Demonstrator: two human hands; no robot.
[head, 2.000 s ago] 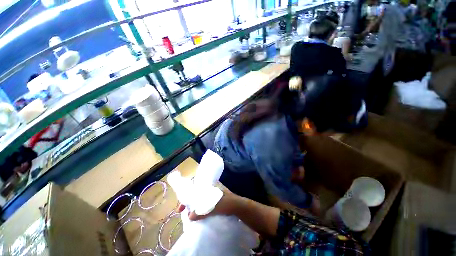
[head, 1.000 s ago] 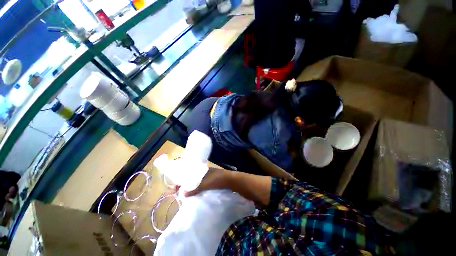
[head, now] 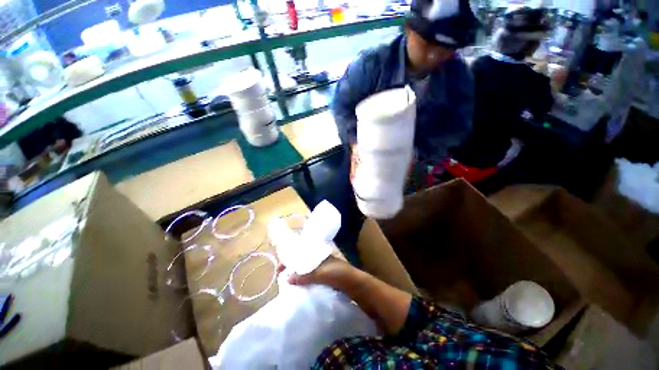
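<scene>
My right hand reaches in from the lower right and is closed on a white protective bag, bunched and folded above the fingers. More white sheeting spreads below the hand at the bottom edge. My left hand is not in view. Several clear glass lampshades, seen mostly as shiny rings, stand in rows on a brown cardboard sheet just left of my hand.
A person across from me holds a stack of white cups. An open carton at right holds white cups. A closed carton stands left, dark-handled tool on top. A green bench runs behind.
The person who was bent over the open carton now stands upright with a stack of white cups. The cups in the carton sit closer together. My right hand keeps its hold; the view has shifted.
</scene>
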